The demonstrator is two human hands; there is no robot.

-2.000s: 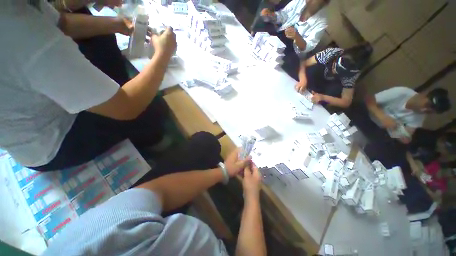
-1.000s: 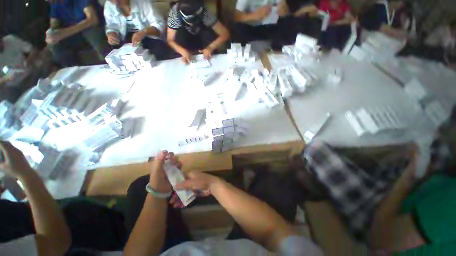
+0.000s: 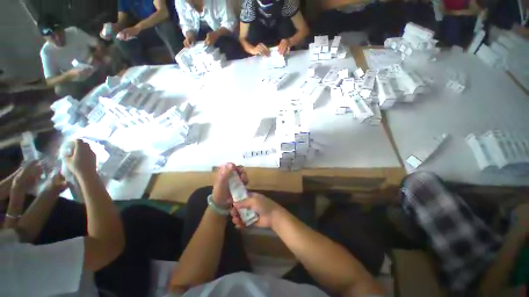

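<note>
A slim white carton with faint print is held tilted between my two hands, above my lap near the table's front edge. My left hand, with a pale band at the wrist, grips its upper end. My right hand grips its lower end, fingers around the end. Whether the end flap is closed cannot be told. Straight ahead, a stack of finished cartons stands near the table edge, with a flat dark-edged piece beside it on the left.
The white table has a brown cardboard front edge. Loose cartons lie at centre right, a large heap at left, a row at right. People sit across; neighbours' arms are at left, a plaid-clothed knee at right.
The view has swung round and shifted slightly left since the last earlier frame. The carton is still in both hands, now narrower in view. The cartons ahead now show as a taller stack.
</note>
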